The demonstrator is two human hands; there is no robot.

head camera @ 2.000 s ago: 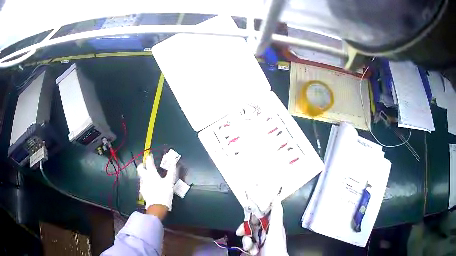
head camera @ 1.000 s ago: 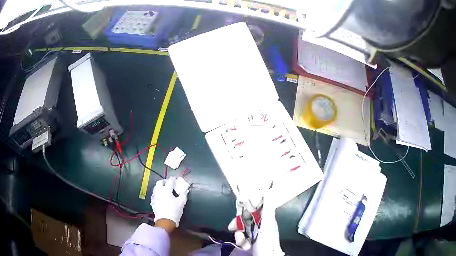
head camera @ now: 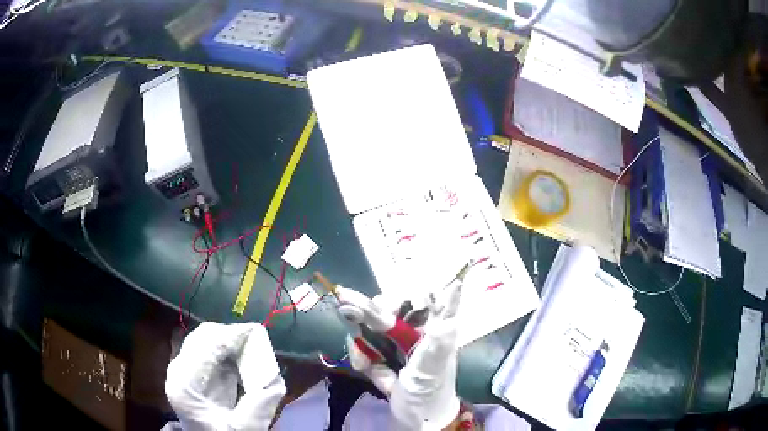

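My right gloved hand (head camera: 404, 349) grips two red-handled clips (head camera: 408, 335) with brass-coloured jaws. One jaw points toward the lower white square module (head camera: 304, 296); the other lies over the foam tray box (head camera: 493, 236). Another white square module (head camera: 300, 251) lies just above the lower one, both on the green mat. Red wires run beside them. My left gloved hand (head camera: 226, 375) is at the bottom left, fingers curled with a gap inside the curl; its fingertips are unclear, so I cannot tell whether it holds anything. The tray box is open, with red wires in its lower half.
The power supply (head camera: 166, 126) with red and black leads and a wider grey meter (head camera: 80, 135) stand at the left. Papers (head camera: 564, 328) with a blue knife (head camera: 589, 379) lie right of the box. Yellow tape (head camera: 541, 198) sits on a beige folder. A carton (head camera: 84, 370) is below the bench.
My left hand has moved from the modules down and left toward me. My right hand has brought the clips up and left, one jaw now near the lower module. The camera view has shifted.
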